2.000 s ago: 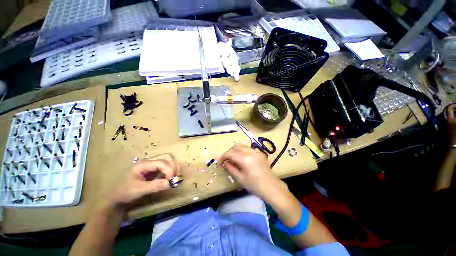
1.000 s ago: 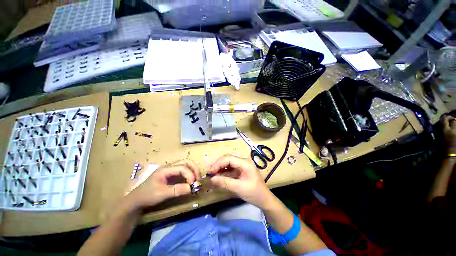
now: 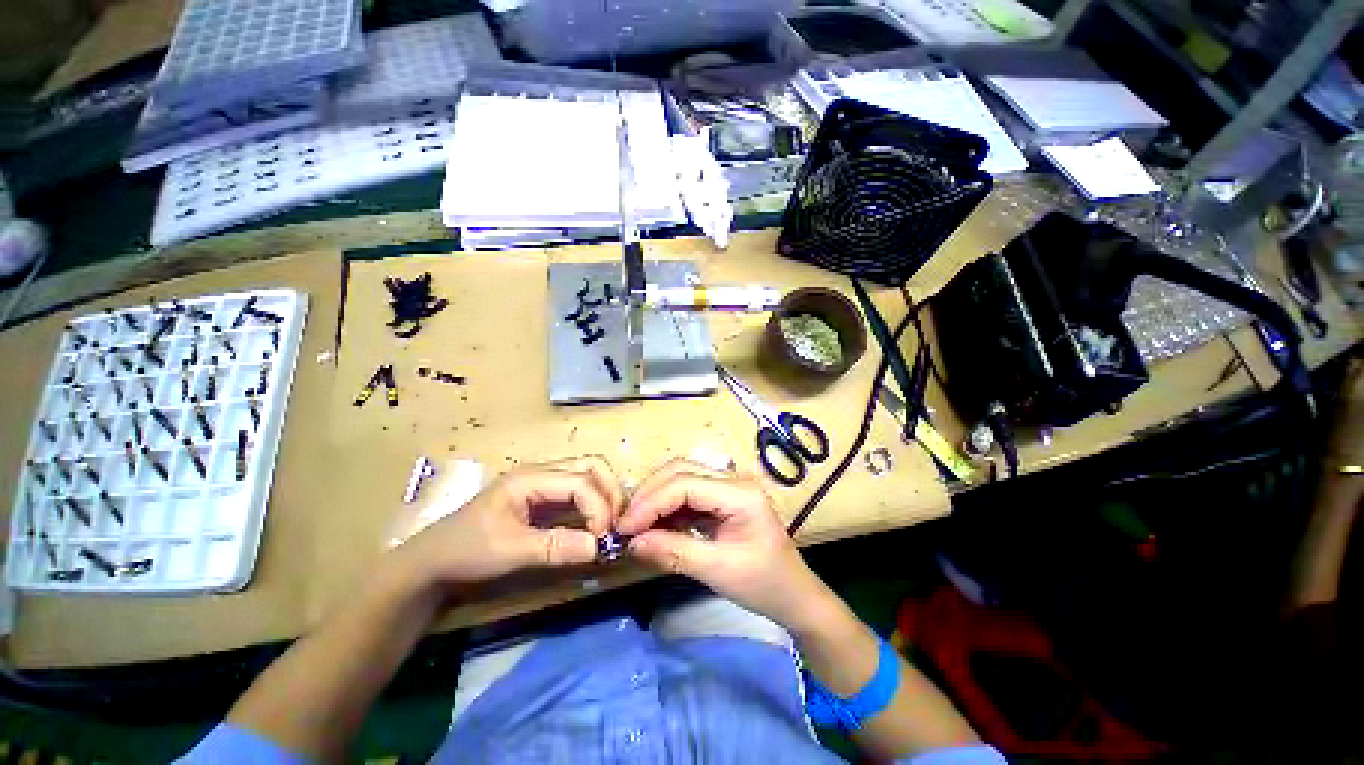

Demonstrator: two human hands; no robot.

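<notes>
A small cylindrical part (image 3: 612,546), dark with metallic glints, is pinched between my fingertips low over the cardboard. My left hand (image 3: 527,520) grips it from the left, with thumb and fingers together. My right hand (image 3: 721,535) touches it from the right with thumb and index finger; whether it holds a separate small piece is too small to tell. A clear film (image 3: 435,504) and a short row of silvery parts (image 3: 418,478) lie left of my left hand.
Left is a white compartment tray (image 3: 266,434) of dark pieces. Beyond my hands are a metal fixture (image 3: 573,381) with a syringe (image 3: 721,298), a bowl (image 3: 815,341), scissors (image 3: 790,448), a fan (image 3: 883,191) and a soldering station (image 3: 1032,332). A person's arm (image 3: 1336,501) shows far right.
My hands have come together from apart; my right hand has brought a small dark piece from the board to the part in my left. The film and silvery row are now uncovered.
</notes>
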